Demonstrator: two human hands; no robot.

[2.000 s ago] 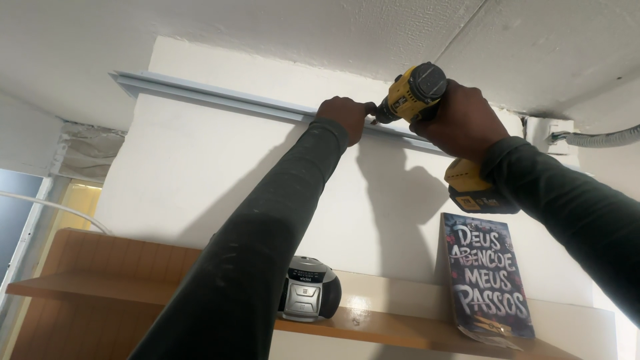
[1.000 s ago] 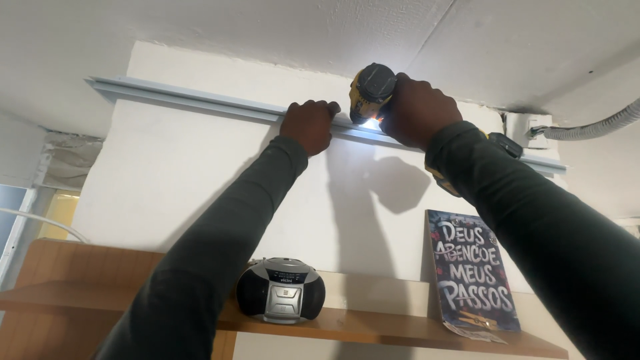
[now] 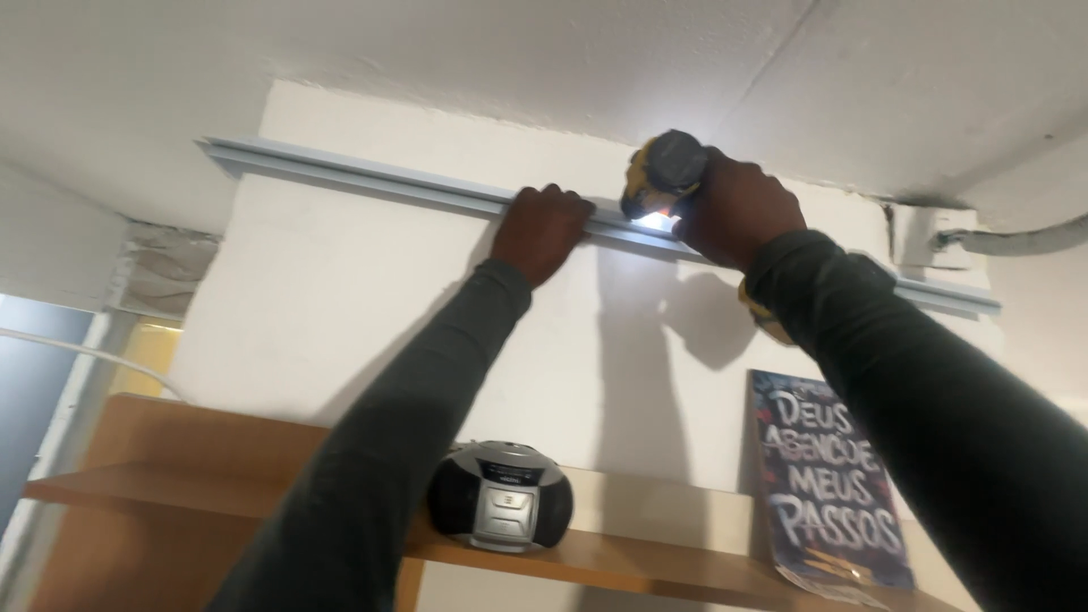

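A long light-grey metal profile [image 3: 365, 178] runs across the upper part of the white wall, sloping down to the right. My left hand [image 3: 544, 231] grips it near its middle, fingers over the top edge. Just to the right, my right hand [image 3: 741, 208] holds a yellow and black cordless drill/driver [image 3: 667, 174] by its handle. The tool's front end faces the profile, and its work light shines on the metal. Whether a bit or screw touches the profile is hidden by the tool body. Part of the drill's base shows below my right wrist.
Below is a wooden shelf [image 3: 620, 561] bearing a silver and black portable stereo [image 3: 501, 497] and a leaning sign with lettering [image 3: 829, 484]. The ceiling [image 3: 510, 51] is close above the profile. At the right, a corrugated conduit [image 3: 1028, 238] enters a white box [image 3: 918, 236].
Two seconds ago the drill's battery showed clear of my right arm; now my forearm mostly covers it. The work light now glows on the profile. My left hand remains on the profile.
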